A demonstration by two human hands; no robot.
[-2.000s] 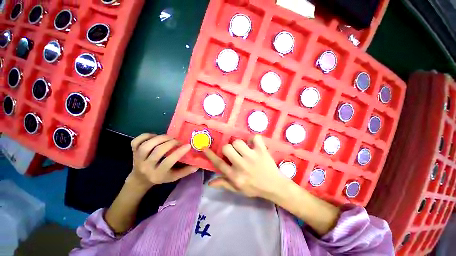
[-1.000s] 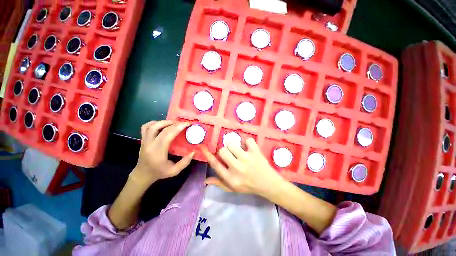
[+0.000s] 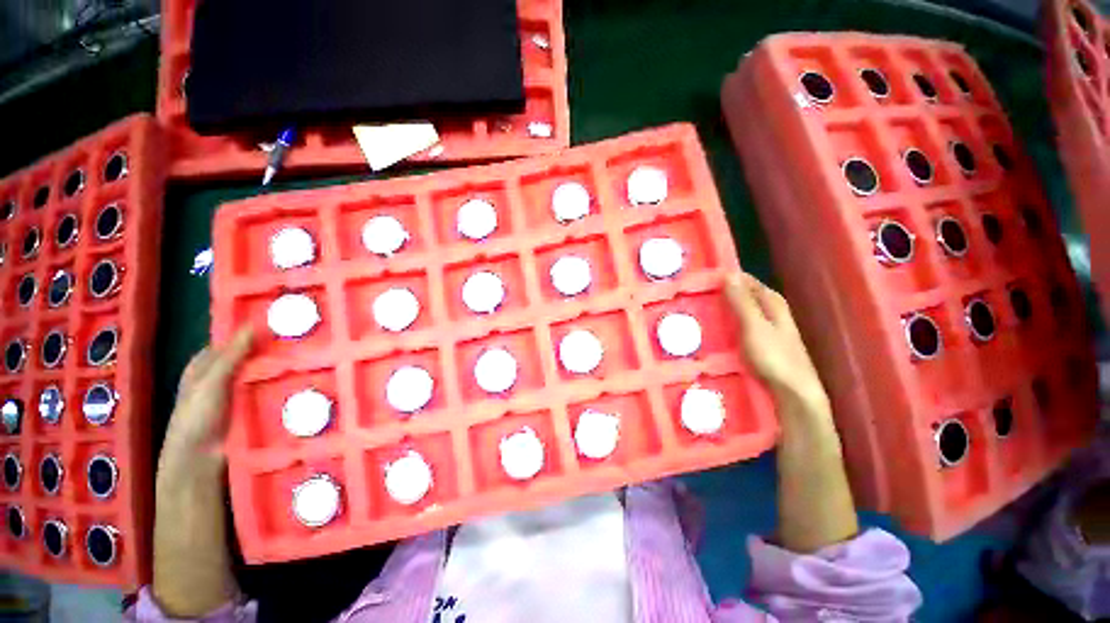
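Observation:
The working foam tray (image 3: 444, 335) is coral-red, with a watch head (image 3: 494, 370) in each pocket. All their round displays are lit white. My left hand (image 3: 209, 396) grips the tray's left edge, with its fingertips on the rim. My right hand (image 3: 769, 335) grips the tray's right edge. The fingers behind and under the tray are hidden. The tray is slightly turned, its right side higher in the picture.
A foam tray (image 3: 144, 353) of mostly dark watches stands at the left. Stacked foam trays (image 3: 840, 353) stand at the right. Behind are a rear foam tray (image 3: 554, 73), a black tray (image 3: 353, 55), a marker pen (image 3: 279, 153) and a paper slip (image 3: 392, 144).
My hands have moved apart from the near-left watches to the tray's two side edges. The purple displays now show white. The view has turned, and the black tray and pen have come into view.

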